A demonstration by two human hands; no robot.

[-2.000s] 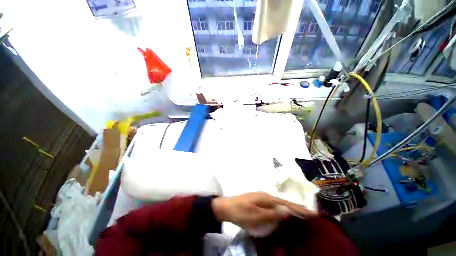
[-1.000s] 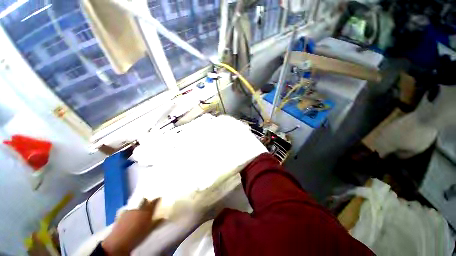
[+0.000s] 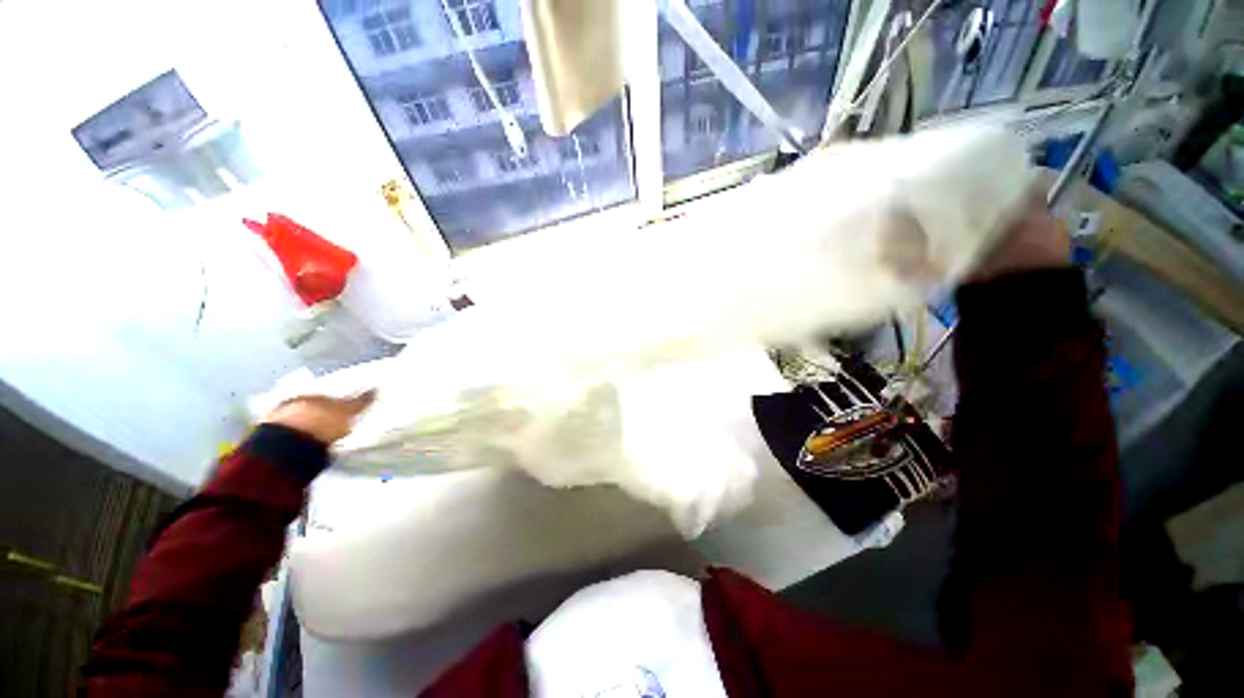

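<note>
A white garment piece [image 3: 587, 341] is stretched in the air between my two hands, above the padded sleeve board [image 3: 464, 545]. Its lower edge hangs in loose folds at the middle and its right part is blurred. My left hand [image 3: 322, 415] grips its left end. My right hand [image 3: 1026, 246], blurred, holds its raised right end. The steam iron [image 3: 853, 434] lies on the black iron rest [image 3: 815, 488] to the right of the board, touched by neither hand.
A red object [image 3: 307, 259] is on the wall at the left. The window [image 3: 505, 116] is behind the table. The yellow steam hose and a metal tube stand behind the iron at right. A beige cloth [image 3: 576, 62] hangs at the window.
The cloth has been lifted and spread wide; my right hand has come into view at the upper right holding it. The view has turned back left, and the iron now shows.
</note>
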